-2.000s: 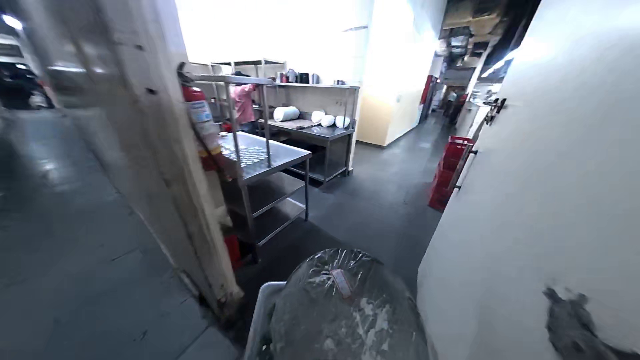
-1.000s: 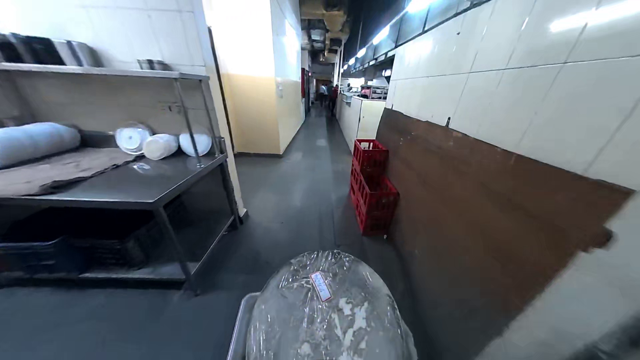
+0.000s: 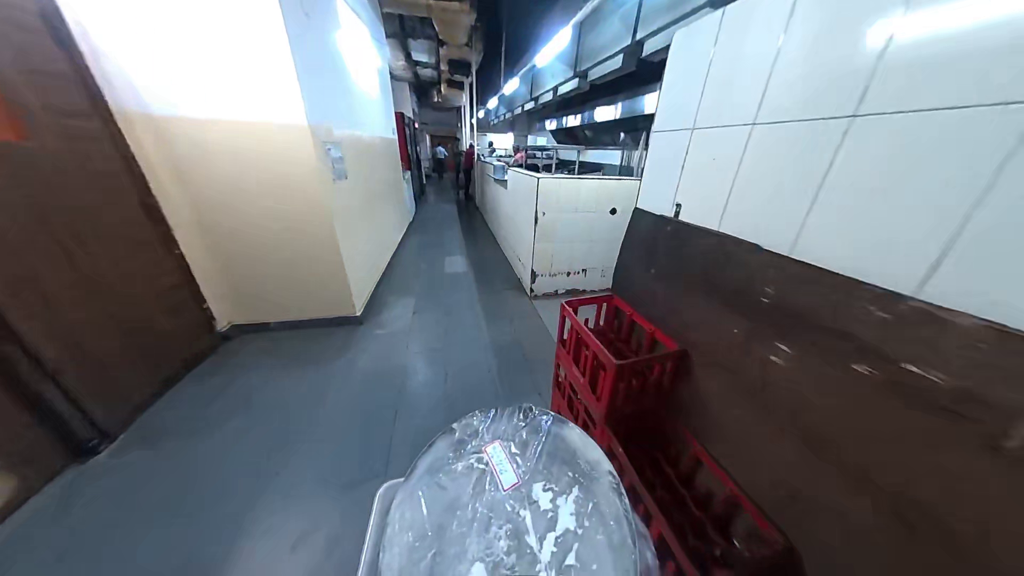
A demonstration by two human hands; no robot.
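Observation:
A rounded, pale item wrapped in clear plastic film (image 3: 512, 512) fills the bottom middle of the head view. A small white label with a red border (image 3: 502, 466) and writing on it lies on the film. To its left shows the grey rim of a tray or container (image 3: 376, 528); how the two are joined I cannot tell. Neither my left hand nor my right hand is in the frame, so what they hold or touch is hidden.
Stacked red plastic crates (image 3: 620, 356) stand at the right, close beside the wrapped item, along a brown-and-tiled wall (image 3: 800, 320). A grey floor corridor (image 3: 440, 320) runs ahead between a cream wall corner (image 3: 264, 216) and a tiled half wall (image 3: 584, 232). People (image 3: 469, 170) are far down it.
The view has turned right and moved forward along the corridor. The steel table seen at the left earlier is out of view, and the red crates are now much nearer.

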